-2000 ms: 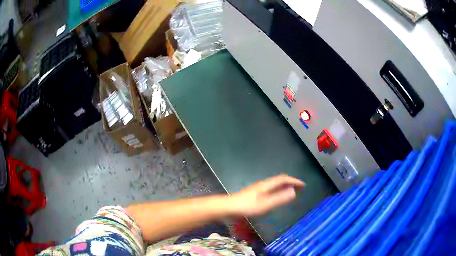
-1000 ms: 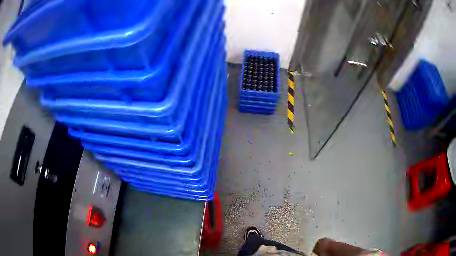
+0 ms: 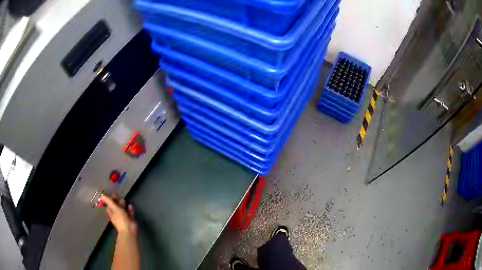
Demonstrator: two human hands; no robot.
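Observation:
My left hand (image 3: 120,215) is at the lower left, its forearm rising from the bottom edge. A fingertip is at the small red rocker switch (image 3: 100,202) on the machine's grey front panel; whether it presses is hard to tell. The hand holds nothing. Above it on the panel are a round red push button (image 3: 114,176), unlit, and a red main switch (image 3: 135,145). My right hand is not in view.
A tall blue tray stack (image 3: 238,79) stands on the green bench (image 3: 185,195) beside the conveyor machine (image 3: 47,105). A smaller stack (image 3: 343,92) with black parts on top is on the floor. Red stools and a glass door (image 3: 417,126) are right.
The view has swung from the bench and cartons past the tray stack. My left hand now reaches the panel's switch. The round push button, lit red before, is now dark.

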